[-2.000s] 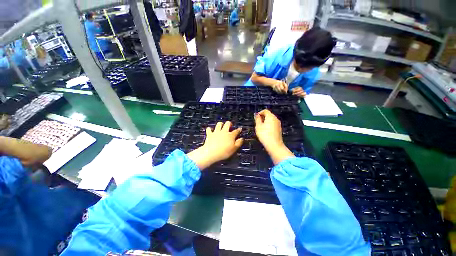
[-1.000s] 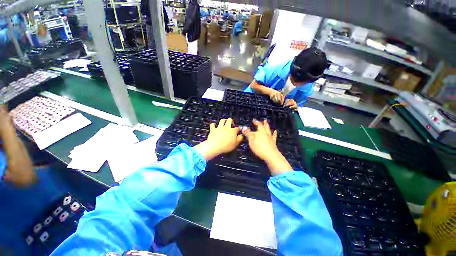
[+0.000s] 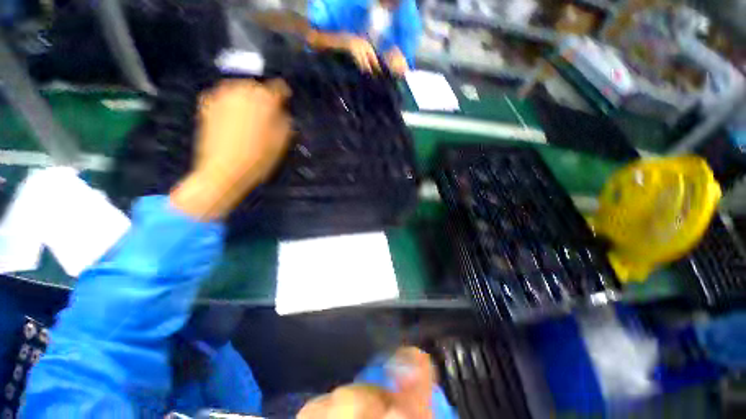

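The black tray stack (image 3: 343, 180) stands on the green bench in front of me, its pockets blurred. My left hand (image 3: 237, 135) is over its left part, fingers curled and smeared by motion; whether it holds anything cannot be told. My right hand (image 3: 380, 391) is low at the bottom edge, below the bench edge and partly cut off. Its fingers are bunched, with a small pale blur at the fingertips that cannot be made out. A white sheet (image 3: 337, 272) lies at the bench edge before the stack.
A second tray stack (image 3: 523, 221) stands to the right, beside a yellow fan (image 3: 654, 209). Loose white sheets (image 3: 86, 225) lie at left. Below the bench edge are a dark ridged tray (image 3: 483, 372) and a blue bin (image 3: 560, 364). A person in blue (image 3: 401, 33) works across the bench.
The view has swung right and down and is blurred. My right hand has left the tray stack and come down below the bench edge. My left hand stays over the stack, farther left on it.
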